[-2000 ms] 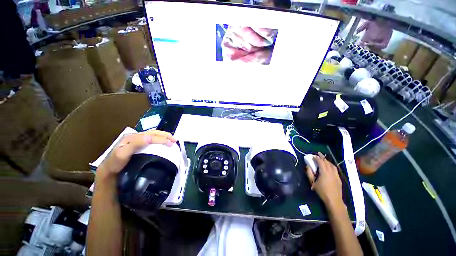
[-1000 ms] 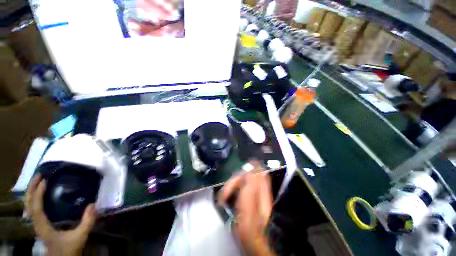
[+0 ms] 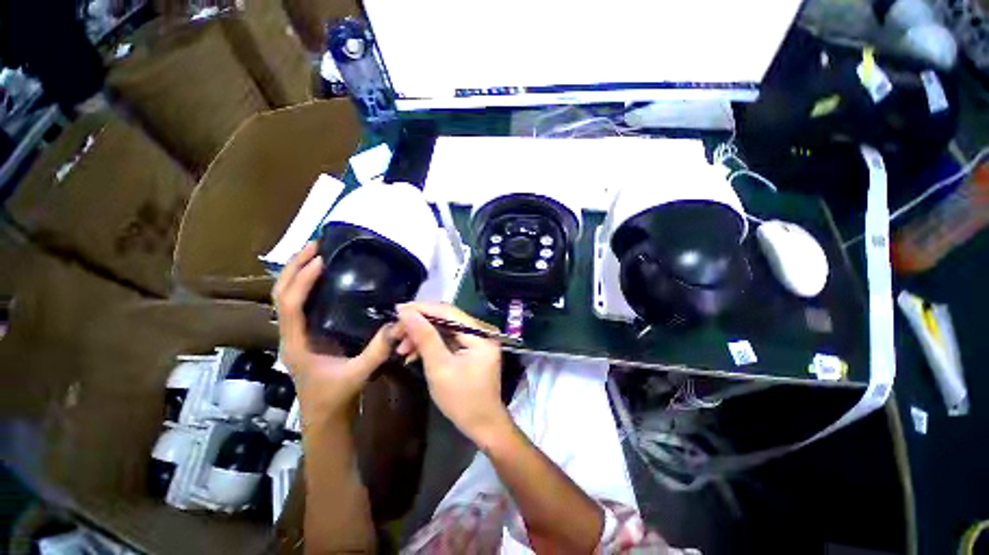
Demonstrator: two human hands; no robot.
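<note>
Three dome cameras stand in a row at the bench's front edge. The left dome camera [image 3: 363,284] has a white housing and a glossy black ball. My left hand [image 3: 325,347] holds that ball from its left and lower side. My right hand [image 3: 450,363] holds a thin dark stick [image 3: 461,326], its tip at the front of the ball. I cannot tell if it is a pen or a screwdriver. The middle dome camera [image 3: 522,252] shows its lens and pale dots, with a pink tag [image 3: 514,318] below. The right dome camera [image 3: 681,255] has its black ball turned forward.
A monitor [image 3: 586,43] stands behind a white strip [image 3: 564,168]. A white mouse [image 3: 793,258] lies right of the cameras. A carton [image 3: 119,434] of cameras is at lower left. A white tape strip [image 3: 876,271] hangs over the right bench edge; an orange bottle [image 3: 941,224] stands beyond.
The view has swung left and down. My right hand has moved from the bench's right part to the left camera, now with the stick. My left hand still holds the ball.
</note>
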